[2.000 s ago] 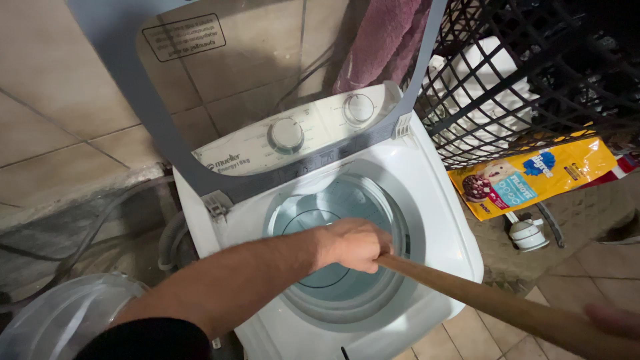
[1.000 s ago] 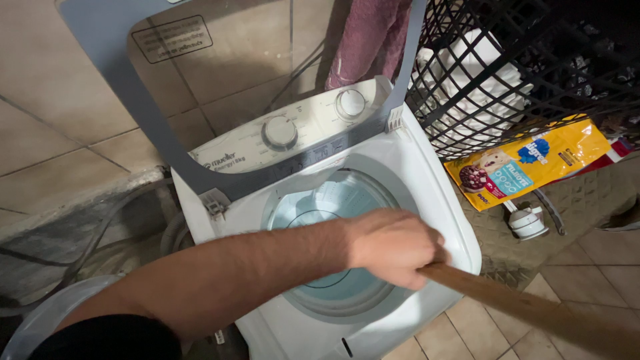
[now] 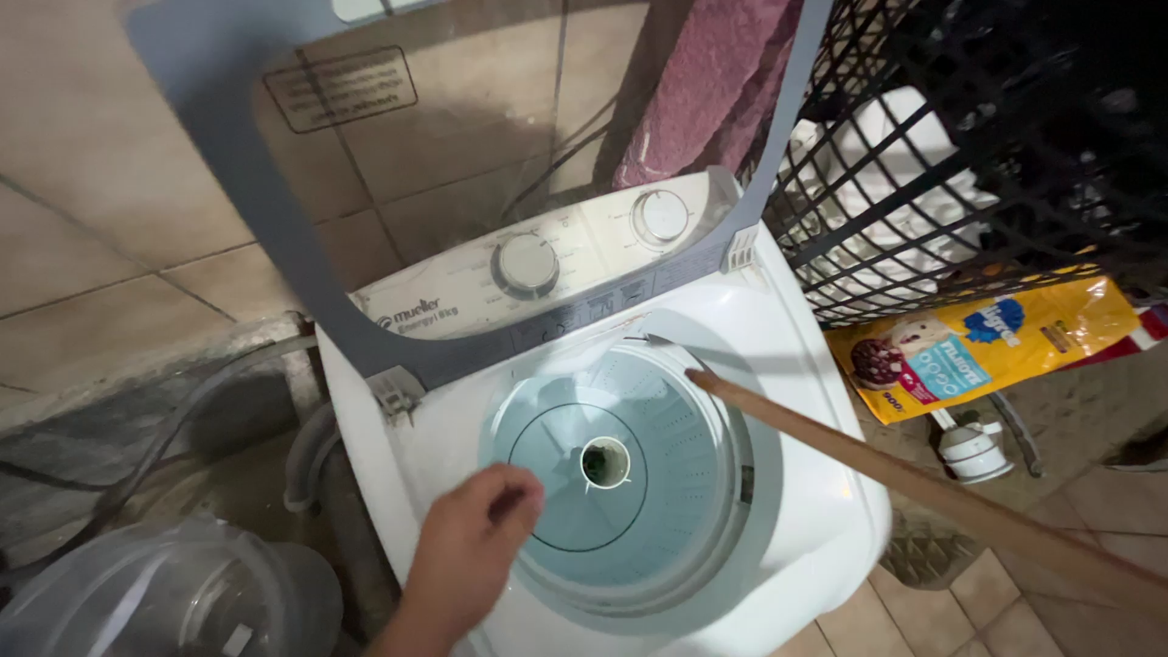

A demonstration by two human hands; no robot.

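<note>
My left hand hovers over the near left part of the tub, fingers loosely curled, a gap beside the thumb and nothing seen in it. Below is the white top-loading washing machine, its grey-framed lid raised. Inside, the pale blue drum has a white central post with an opening at its top. A long wooden stick slants in from the right edge, its tip over the drum's far right rim. My right hand is out of view.
The control panel has two knobs. A black plastic crate with white items stands right, above a yellow pet food bag and a white fitting. A clear plastic bucket and grey hose lie left; a pink cloth hangs behind.
My left hand has let go of the wooden stick and moved left over the tub. The blurred hand at the right edge two seconds ago is out of view.
</note>
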